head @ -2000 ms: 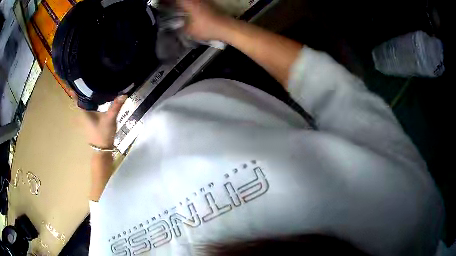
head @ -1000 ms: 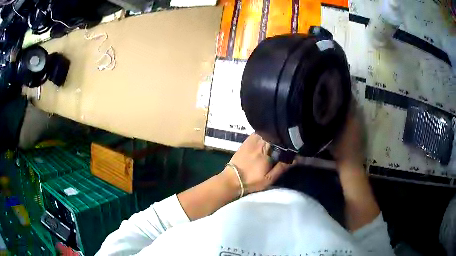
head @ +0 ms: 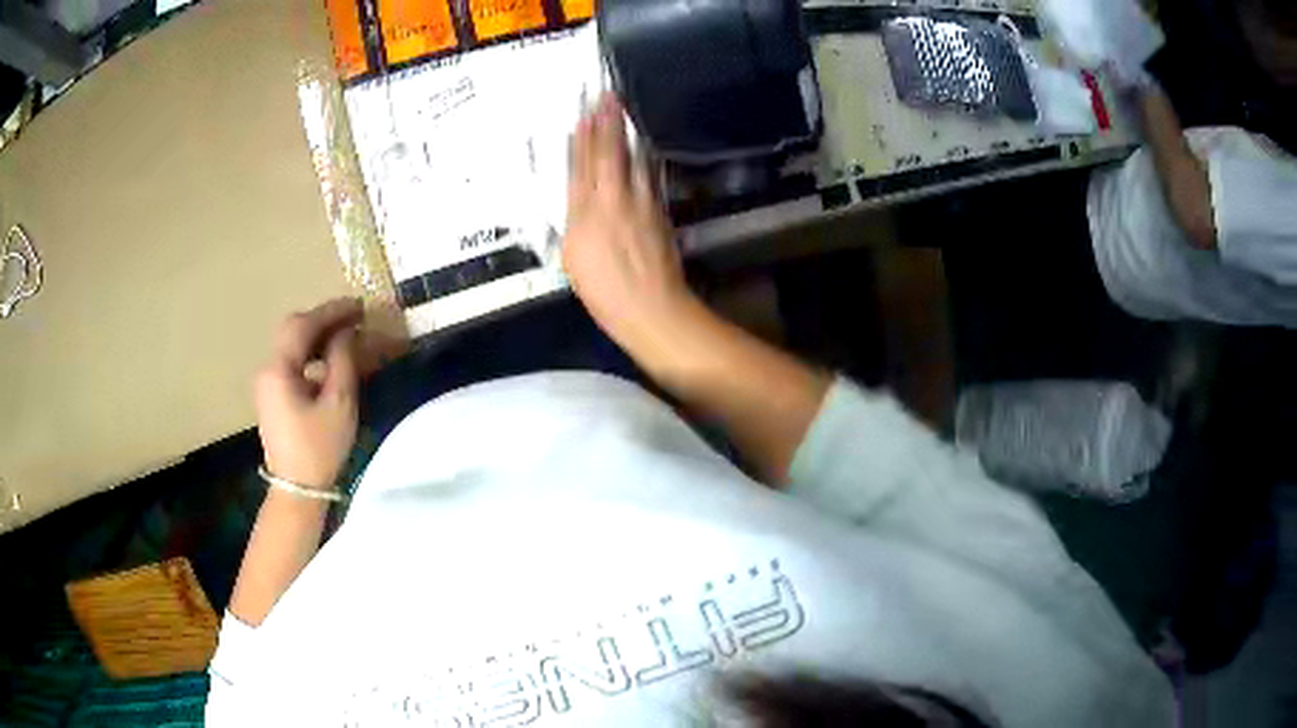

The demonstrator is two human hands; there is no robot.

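A black plastic fan unit (head: 704, 71) stands on the bench at the top centre, cut off by the upper edge. My right hand (head: 619, 228) is beside its left side, fingers extended and close together. A blurred whitish patch shows by this hand; I cannot tell if it is a cloth. My left hand (head: 313, 391) is at the bench's front edge, fingers loosely curled, with nothing visible in it and away from the unit.
Brown cardboard (head: 157, 242) covers the left, with a white cord (head: 20, 270). Carton sheets (head: 455, 157) lie in the middle. A ribbed part in clear plastic (head: 956, 64) lies right of the unit. Another person's arm (head: 1178, 171) reaches in at the right. An orange-brown block (head: 142, 619) is below.
The view has shifted. The fan unit is turned, with its boxy side showing. My left hand has come off the unit and moved left; my right hand is now at its left side.
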